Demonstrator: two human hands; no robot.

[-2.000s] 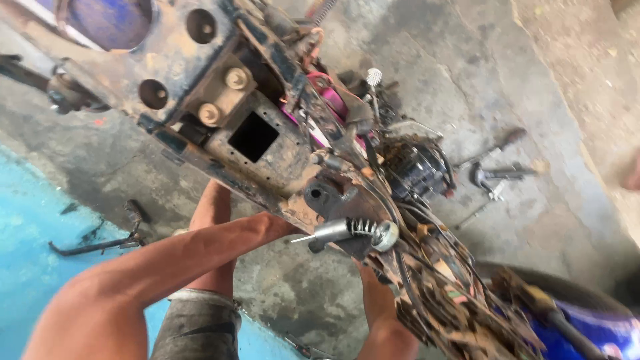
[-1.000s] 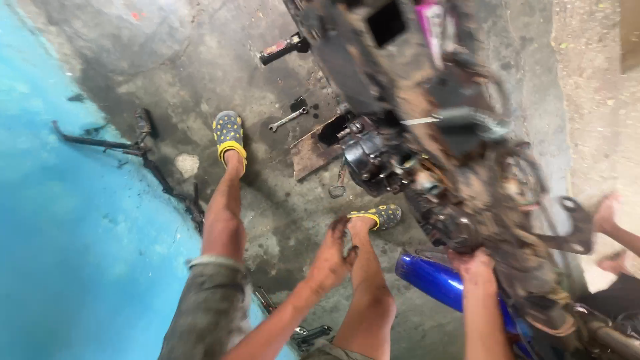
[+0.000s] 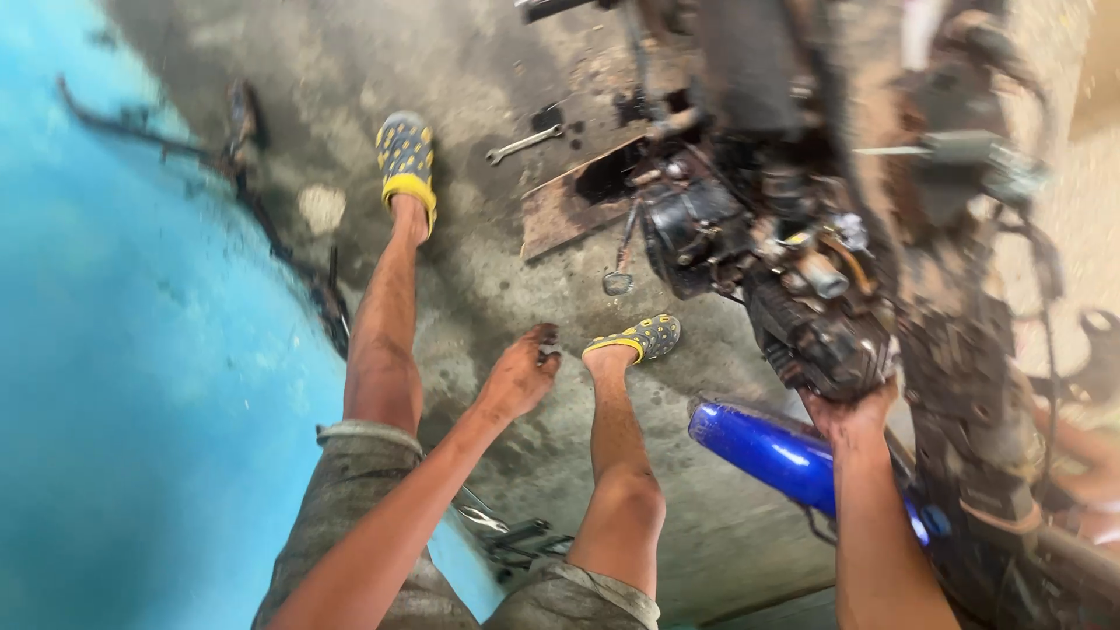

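Observation:
My right hand [image 3: 849, 407] is palm up against the lower end of a motorcycle engine's cylinder [image 3: 831, 350], its fingers partly hidden behind it. The dark, greasy engine [image 3: 696, 227] hangs beside the rusty motorcycle frame [image 3: 949, 350]. My left hand [image 3: 521, 372] is in the air over the floor, left of my right foot, with blackened, curled fingertips; something small and greyish shows between them, too unclear to name. A blue plastic motorcycle fender [image 3: 770, 451] lies below and left of my right hand. A spring with a metal rod [image 3: 962, 144] is blurred on the frame.
A combination wrench [image 3: 525, 144] lies on the concrete near a stained flat board [image 3: 577, 201]. A bent black metal stand [image 3: 254, 206] rests at the blue floor area's edge. Pliers [image 3: 481, 518] and other tools lie between my legs. Another person's blurred limb [image 3: 1076, 455] is at right.
The view has swung strongly from the frame toward the floor and engine. Since a second ago, my left hand has moved away from my right ankle and its fingers have curled. My right hand stays under the engine.

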